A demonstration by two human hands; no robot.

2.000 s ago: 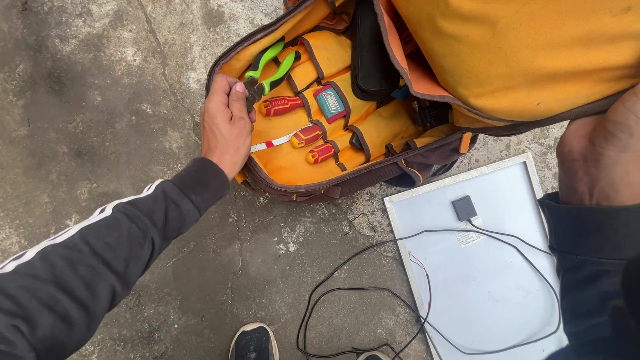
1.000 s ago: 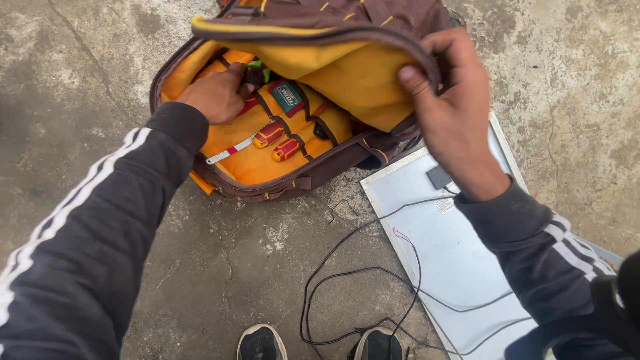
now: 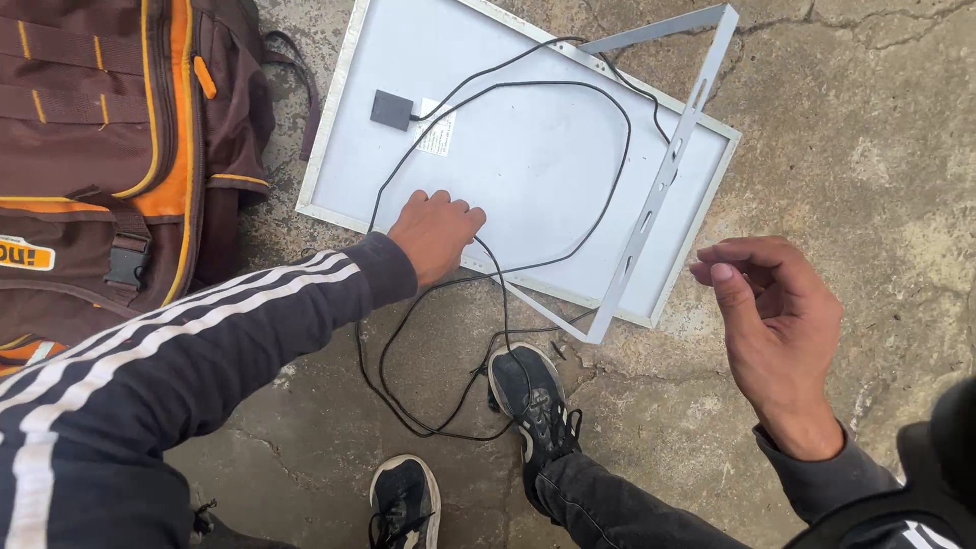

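A framed panel, apparently a solar panel, lies on the concrete with its white back up. Near its left end are a black junction box and a paper label. A black cable loops over the panel and down onto the ground. A slotted metal bracket stands across the right part of the panel. My left hand is over the lower left edge of the frame, its fingers curled and partly hidden; whether it grips anything cannot be told. My right hand is held empty, right of the panel, fingers bent and apart from the thumb.
The brown and orange tool bag lies at the left, its strap buckle near its lower part. My shoes stand below the panel, one beside the loose cable loops. Cracked concrete extends at the right.
My left hand has left the inside of the bag, where it was at the green-handled pliers, and is now over the panel. My right hand has let go of the bag's flap. The view has swung right.
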